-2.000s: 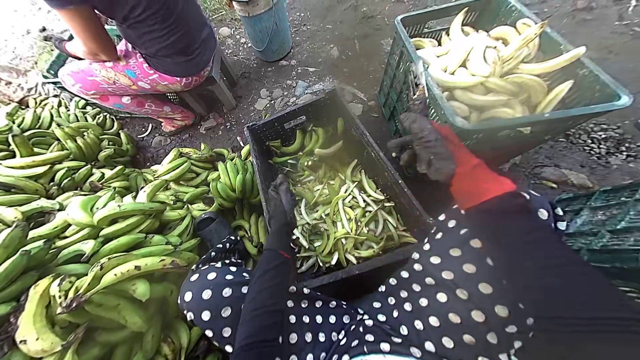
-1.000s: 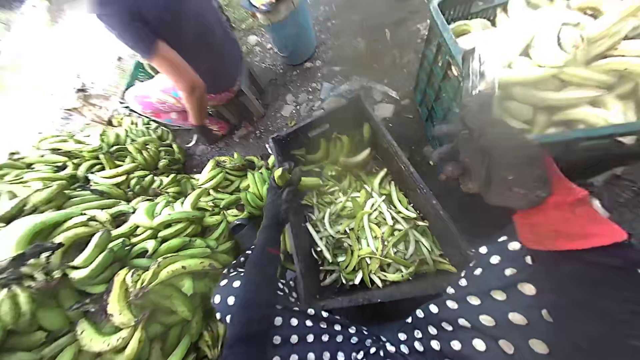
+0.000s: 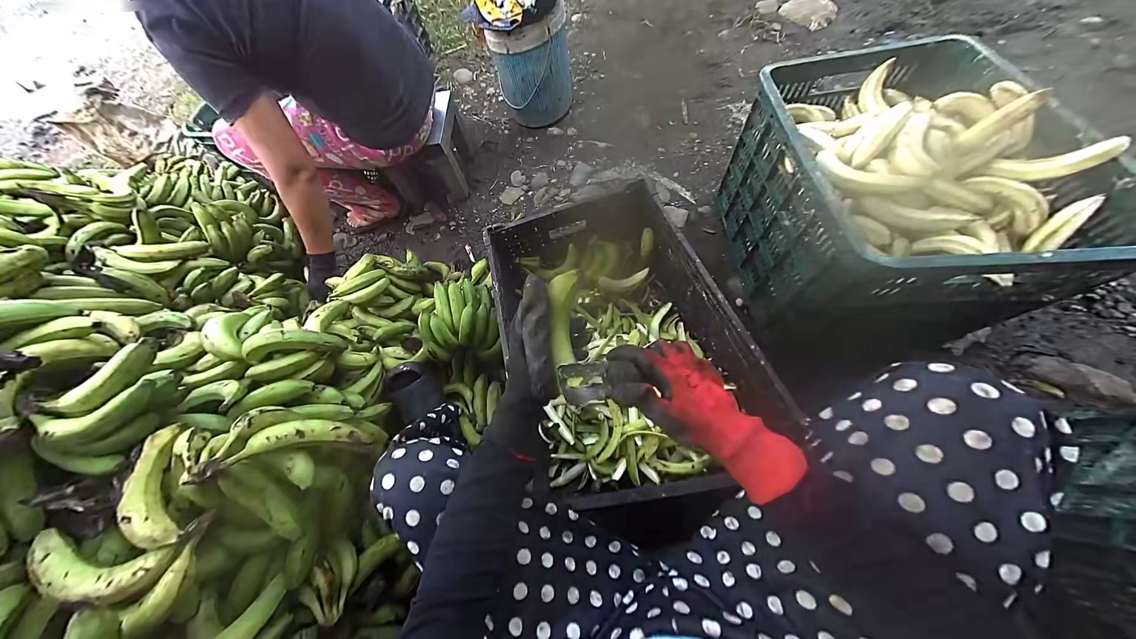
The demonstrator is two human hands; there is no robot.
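Note:
A green plantain (image 3: 562, 315) stands nearly upright in my left hand (image 3: 532, 342), which wears a dark glove and is closed around it above the black plastic crate (image 3: 710, 284). My right hand (image 3: 661, 382), in a red and black glove, grips a small flat-bladed tool (image 3: 583, 382) whose blade touches the plantain's lower end. The tool's exact kind cannot be told. Beneath both hands, strips of green peel (image 3: 621, 439) fill the near part of the crate, and several plantains lie at its far end.
Bunches of green plantains (image 3: 266, 346) are heaped on the left, where a seated person (image 3: 311, 89) reaches down. A green crate (image 3: 754, 195) of peeled plantains (image 3: 932, 169) stands at the right. A blue bucket (image 3: 532, 75) is at the back, and another green crate (image 3: 1100, 479) at the right edge.
My right hand has moved left from beside the crate of peeled plantains to the plantain in my left hand. The other person has bent forward and reached into the heap.

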